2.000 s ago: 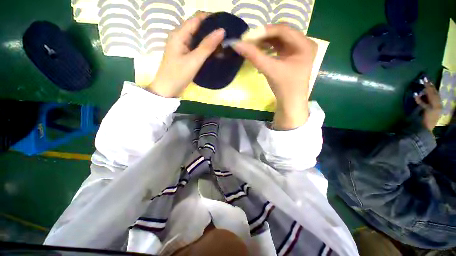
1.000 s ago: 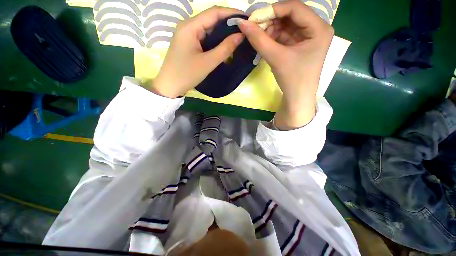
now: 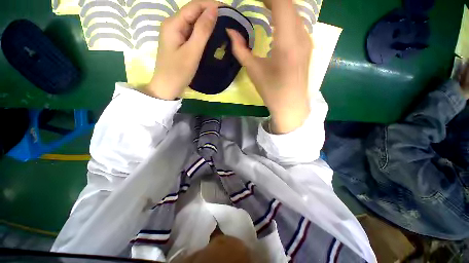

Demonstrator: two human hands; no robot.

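A navy oval piece (image 3: 215, 64) with a small gold mark is held above the yellow sheets. A grey crescent sticker (image 3: 238, 19) lies along its far, right-hand curved end. My left hand (image 3: 182, 49) grips the piece's left edge, with fingers near the far end. My right hand (image 3: 280, 64) is at its right edge, thumb on the face beside the gold mark; its upper fingers are blurred and cut by the frame's top. The sticker sheets (image 3: 105, 25) with grey arcs lie beyond and under my hands.
A stack of navy oval pieces (image 3: 38, 56) lies left on the green table (image 3: 360, 97). Loose navy pieces (image 3: 398, 36) lie at the right. A blue stool (image 3: 33, 138) stands at lower left. Another person's denim sleeve (image 3: 411, 133) and part of a hand show at the right.
The grey sticker, earlier between my right fingers and the piece, now lies along the piece's curved end. My right thumb has moved onto the face. The camera view has shifted slightly.
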